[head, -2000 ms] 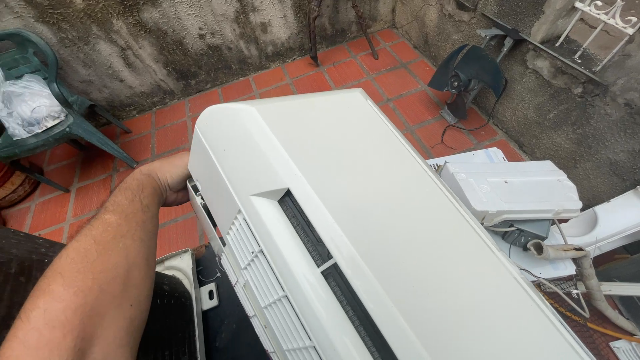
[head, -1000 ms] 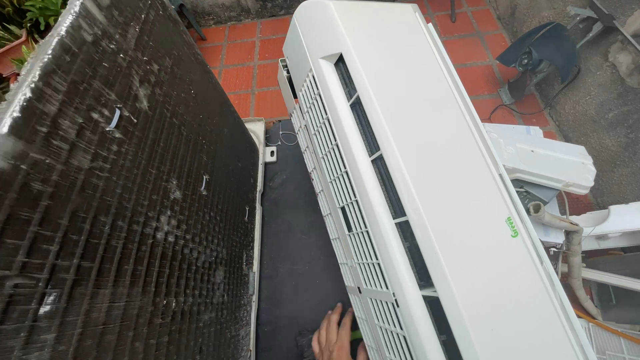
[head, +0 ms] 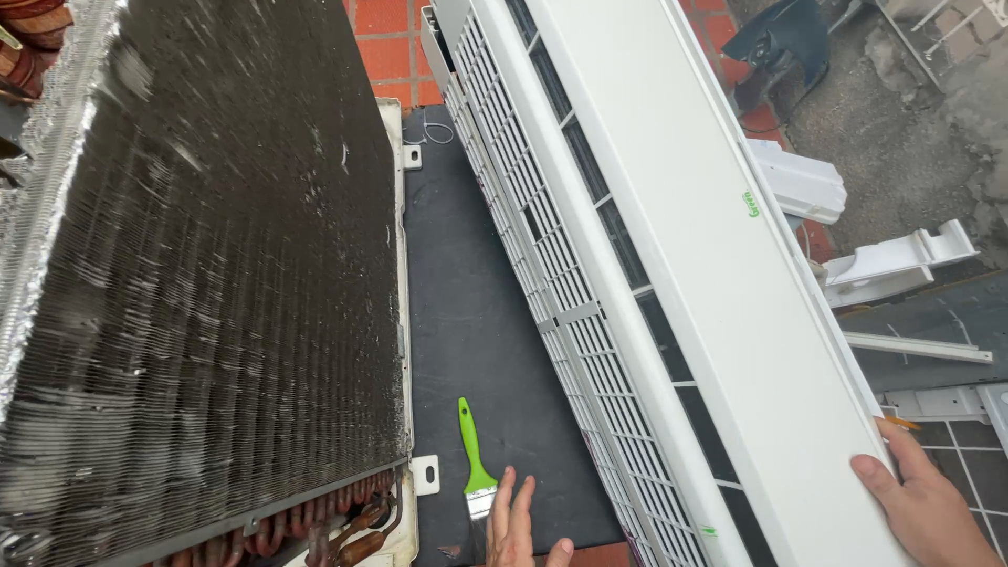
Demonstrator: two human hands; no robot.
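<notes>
A long white air conditioner cover (head: pixel 756 315), with a grille along its left side, lies slanted over a dark board (head: pixel 472 315). My right hand (head: pixel 921 488) grips the cover's right edge near the bottom, thumb on top. Low in the middle is my left hand (head: pixel 520 528), fingers apart and holding nothing, beside a paintbrush with a green handle (head: pixel 471 449). That brush lies on the board; my fingers hide part of its bristles. To the left stands a finned condenser coil (head: pixel 213 260) with copper bends (head: pixel 291 524) at its lower end.
A dark fan blade (head: pixel 780 47) stands at the upper right. White plastic parts (head: pixel 799 181) and a white bracket (head: pixel 898 264) lie right of the cover. Two slotted metal tabs (head: pixel 426 475) stick out beside the coil. A looped cable tie (head: pixel 435 132) lies at the board's far end.
My left hand was at the cover's far end, then by its lower grille; now it is beside the brush. My right hand has come into view on the cover's right edge.
</notes>
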